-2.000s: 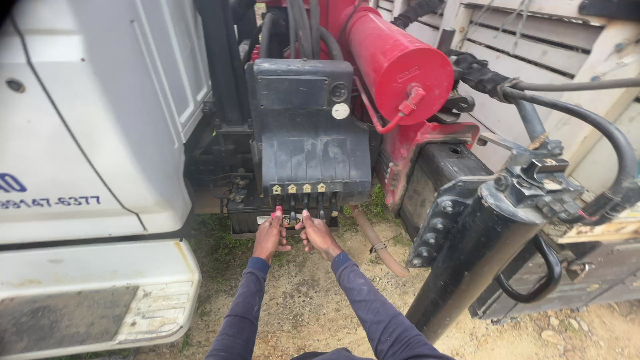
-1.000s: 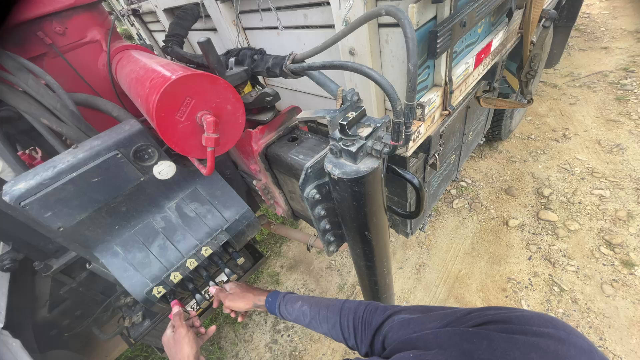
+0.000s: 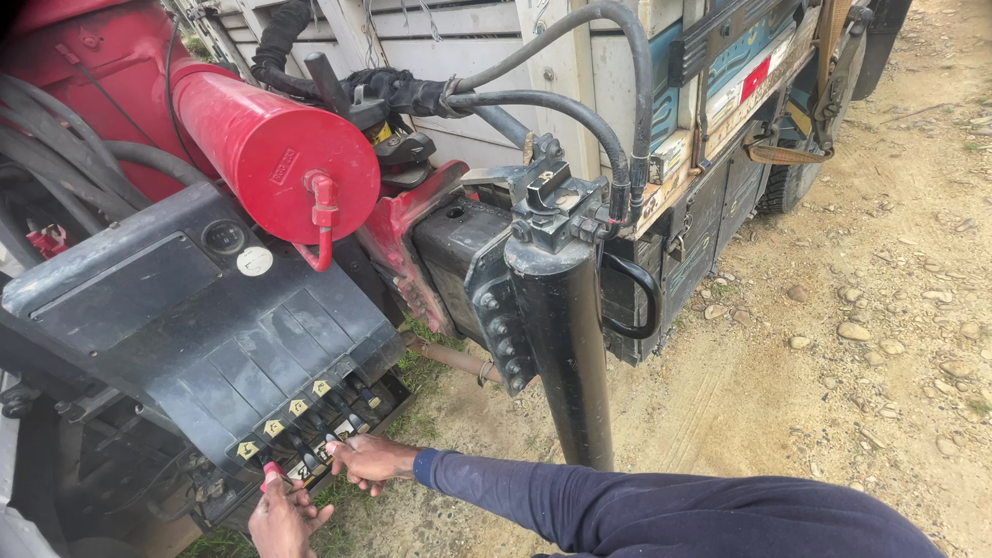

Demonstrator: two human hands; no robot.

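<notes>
A black control valve cover [image 3: 194, 310] with yellow arrow decals sits above a row of black levers [image 3: 354, 421]. My left hand [image 3: 285, 518] is at the leftmost lever and grips its red knob [image 3: 271, 471] between thumb and fingers. Just right of it, my right hand [image 3: 372, 459] has its thumb and fingertips at a middle black lever; whether the fingers close around it is hard to see. To the right stands a black hydraulic outrigger cylinder [image 3: 562, 349], with hoses [image 3: 620, 147] at its top.
A red cylindrical tank [image 3: 271, 155] juts out above the cover. Behind the outrigger is a truck's wooden side [image 3: 480, 62], with a ratchet strap [image 3: 783, 155] and a tire [image 3: 783, 182] farther along. Stony dirt ground [image 3: 814, 372] lies at the right.
The view has swung right, toward the outrigger and the truck's side. Both hands remain at the levers, the left at the red knob.
</notes>
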